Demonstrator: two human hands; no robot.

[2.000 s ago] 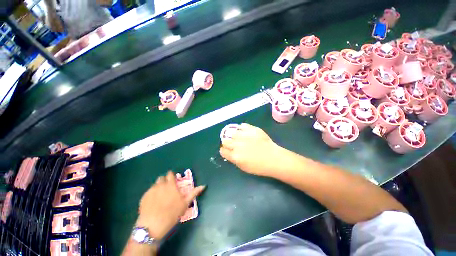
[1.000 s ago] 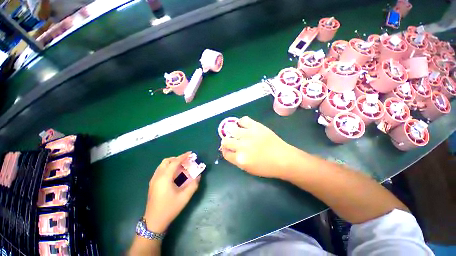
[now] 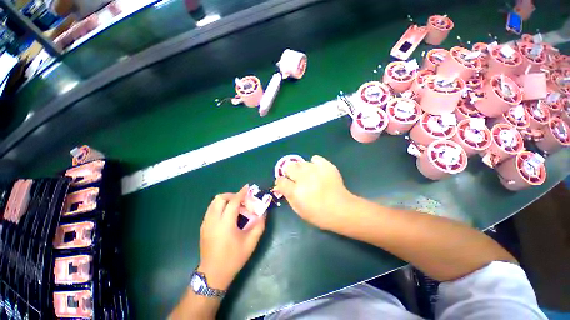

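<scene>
My left hand, with a watch at the wrist, holds a pink handle shell with a dark rectangular window, tilted up off the belt. My right hand holds a pink fan head, its spoked ring showing above the fingers. The fingertips of my right hand are beside the upper end of the shell, with small dark lead wires between the two parts. Whether the wires touch the shell is too small to tell.
Many pink fan heads are piled at right on the green belt. Black trays with pink shells stand at left. Joined heads and handles lie beyond the white stripe.
My left hand has lifted the handle shell off the belt, turned it and brought it up against my right hand's fingertips. My right hand still holds the fan head. The view has shifted slightly.
</scene>
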